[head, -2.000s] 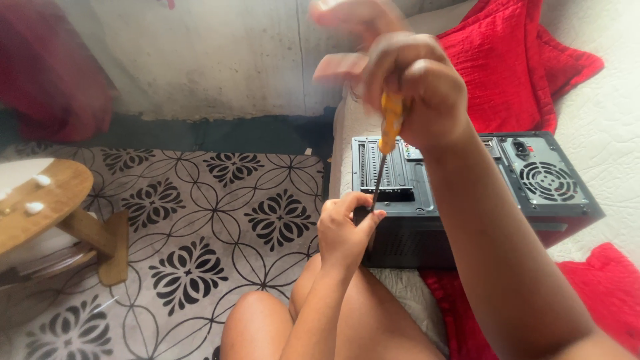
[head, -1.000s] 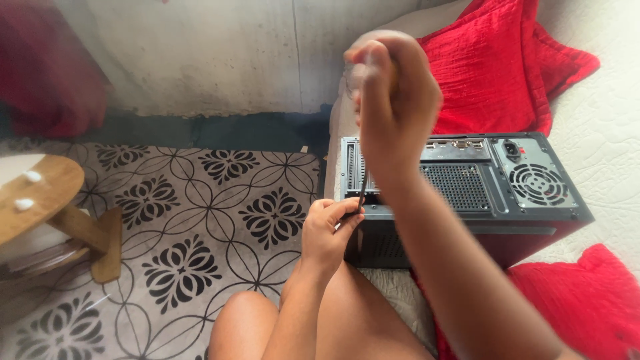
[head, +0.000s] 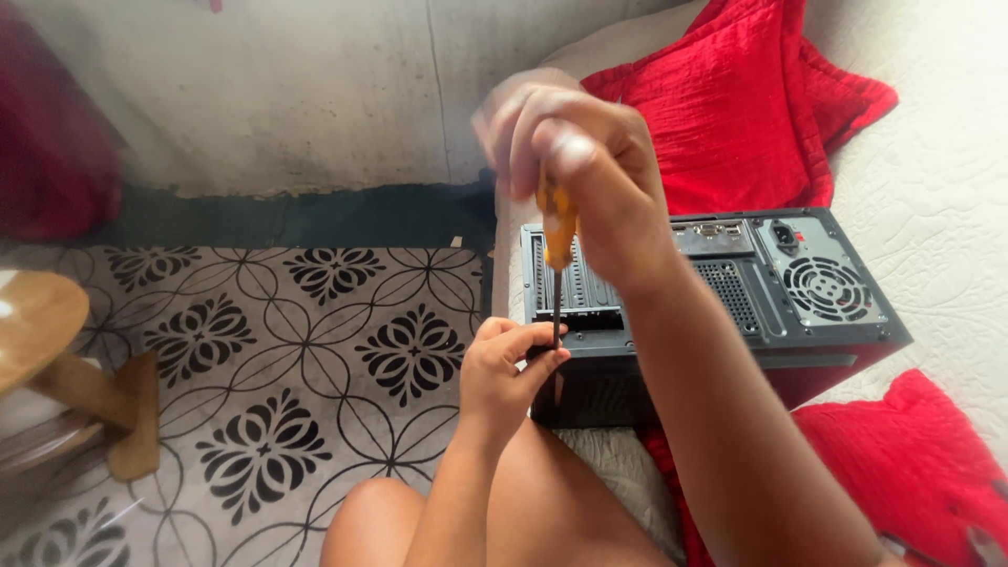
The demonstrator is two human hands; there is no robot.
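A black desktop computer case [head: 795, 346] lies with its rear panel facing up, showing the power supply [head: 823, 276] and rows of metal slots. My right hand [head: 591, 165], partly blurred, grips the yellow handle of a screwdriver [head: 558, 236] from above. The shaft points straight down to the near left corner of the panel. There my left hand [head: 504, 370] pinches around the screwdriver's lower end with thumb and forefinger, beside an open slot [head: 587, 321]. The tip and whatever it touches are hidden by the fingers.
The case rests on a white quilted cover [head: 937, 205], with a red cushion [head: 732, 102] behind it and a red cloth item [head: 906, 465] in front at right. A patterned rug [head: 315, 394] covers the floor at left, beside a small wooden table [head: 39, 323].
The right hand has shifted and turned about the screwdriver handle, hiding it one second ago and showing it now. The left hand stays at the case's near left corner.
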